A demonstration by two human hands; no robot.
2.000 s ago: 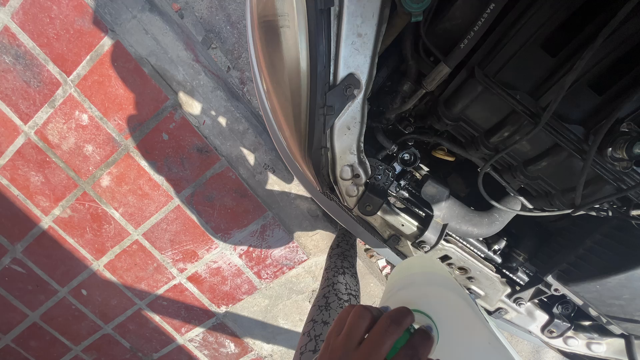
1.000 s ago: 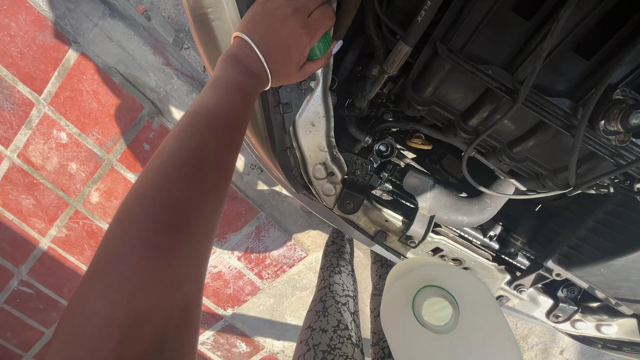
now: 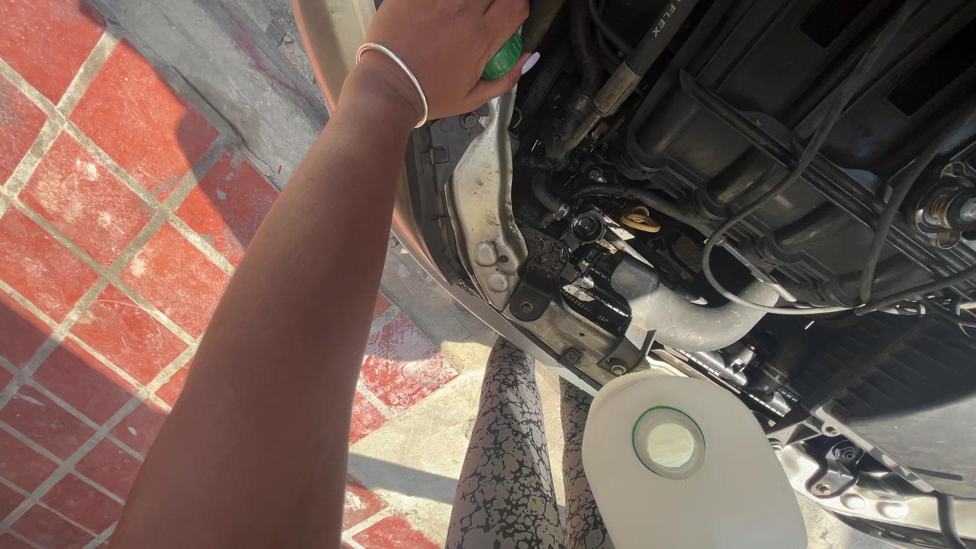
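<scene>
My left hand (image 3: 450,57) is at the top, its fingers closed round a green ribbed cap (image 3: 504,57), beside the metal bracket at the engine bay's edge. At the bottom right is a whitish translucent plastic jug (image 3: 686,496), its round mouth uncapped, with a green ring round the neck. The jug overlaps the car's front edge and sits just below a grey curved hose (image 3: 701,316). My right hand is not in view, and what holds the jug up is hidden.
The engine bay fills the right side, with a black engine cover (image 3: 762,152), a yellow dipstick handle (image 3: 640,219), a loose thin cable and a metal front crossmember. My patterned trouser legs (image 3: 503,457) stand by the bumper. Red floor tiles (image 3: 152,267) and concrete lie left.
Two seconds ago a hand was on the green cap at the jug's mouth. The jug's mouth is now uncapped, and my left hand with the cap is up by the bracket.
</scene>
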